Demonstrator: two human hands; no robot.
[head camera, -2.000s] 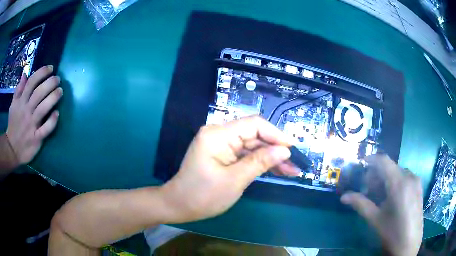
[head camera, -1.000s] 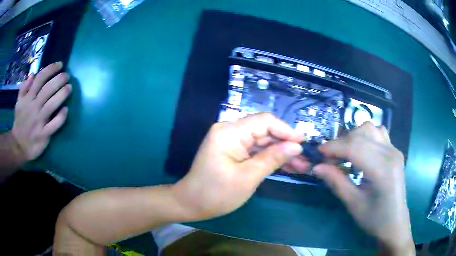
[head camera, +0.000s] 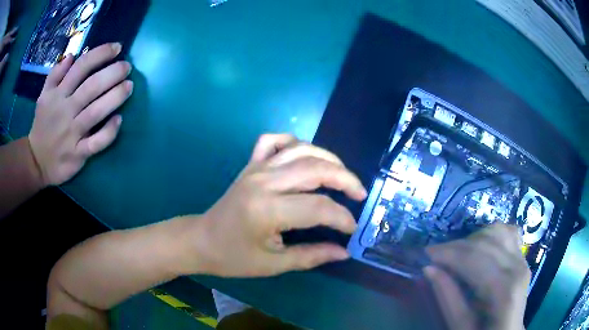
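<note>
The open silver-grey housing lies on a black mat, its circuit board facing up. A round pale fan is at the right, and dark heat pipes run across the board. A long black strip lies along the port side. My left hand is at the housing's left edge, fingers spread and fingertips touching or close to the rim. My right hand is blurred over the front part of the board, its fingertips low at the front edge. Whether it pinches a small dark part cannot be told.
Another person's hand rests on the green bench at the left, beside a second open unit on a dark mat. Clear shiny packaging is at the lower right edge. A pale strip runs along the far right.
The view has shifted left, so the unit appears farther right and more turned. My left hand has left the small black part and opened at the housing's left edge. My right hand is lower over the board.
</note>
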